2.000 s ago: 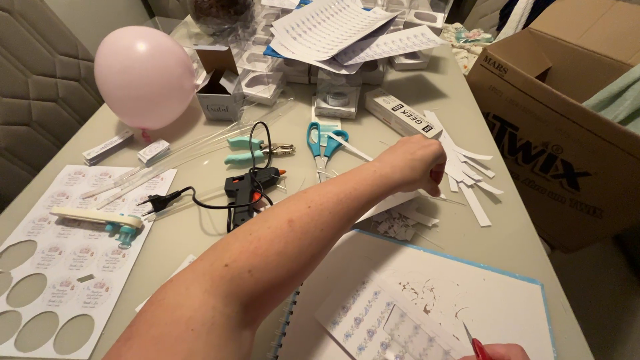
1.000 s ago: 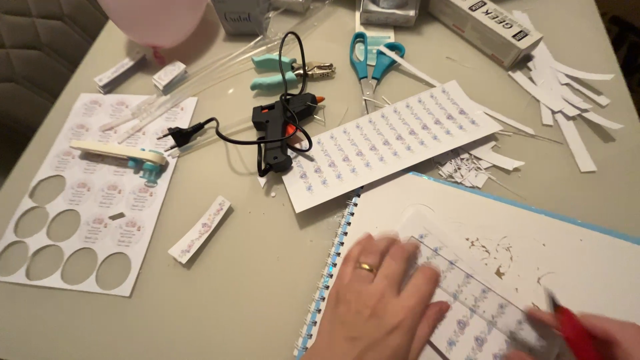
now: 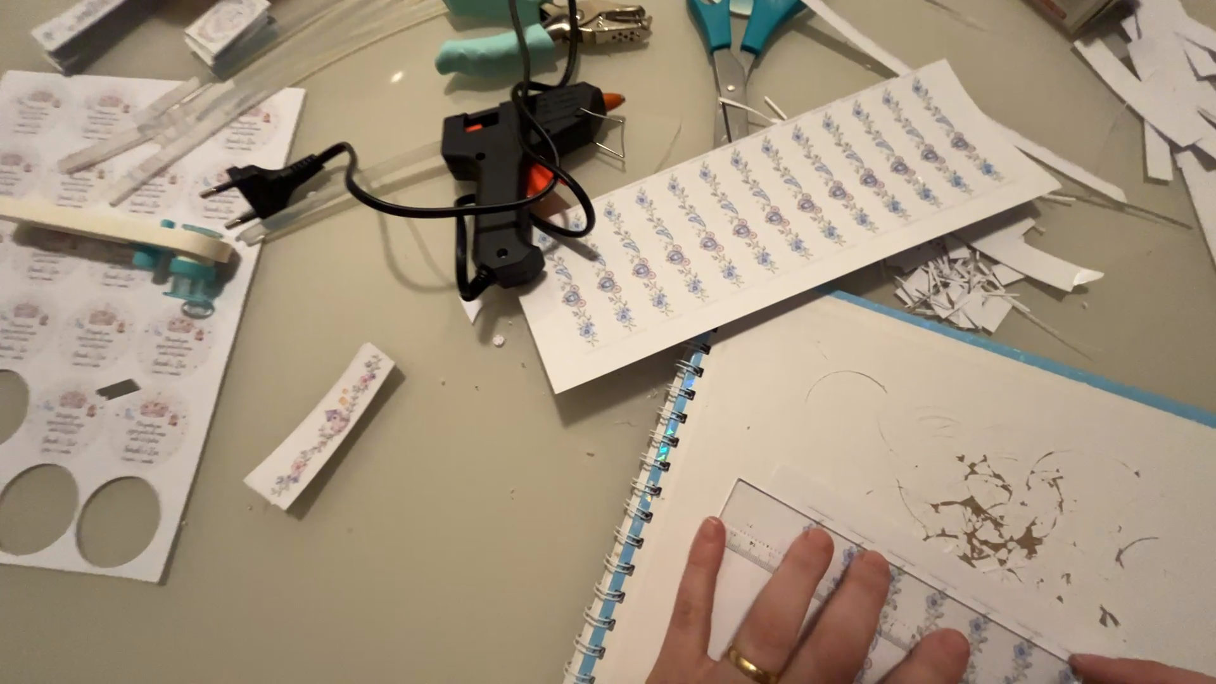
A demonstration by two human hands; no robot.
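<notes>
My left hand (image 3: 798, 617), with a ring, presses its spread fingers on a clear plastic ruler (image 3: 760, 518). Under the ruler lies a sheet printed with flower strips (image 3: 936, 613), on a spiral-bound notebook (image 3: 760, 399) whose surface is cut and scratched. Only a finger of my right hand (image 3: 1130, 668) shows at the lower right edge, touching the ruler's far end; whether it holds anything is hidden. A second flower-printed sheet (image 3: 788, 218) overlaps the notebook's top corner. One cut flower strip (image 3: 328, 423) lies apart to the left.
A black glue gun (image 3: 503, 180) with its cord touches the second sheet. Behind are blue-handled scissors (image 3: 736, 57) and teal-handled pliers (image 3: 503, 47). Paper scraps (image 3: 959, 285) lie beyond the notebook. At left, glue sticks (image 3: 180, 133) and a teal-and-cream tool (image 3: 114, 233) rest on a label sheet (image 3: 123, 532).
My right arm has drawn back from across the table. The second printed sheet now lies by the glue gun. A red tool seen in my right hand is out of view. The view has moved closer.
</notes>
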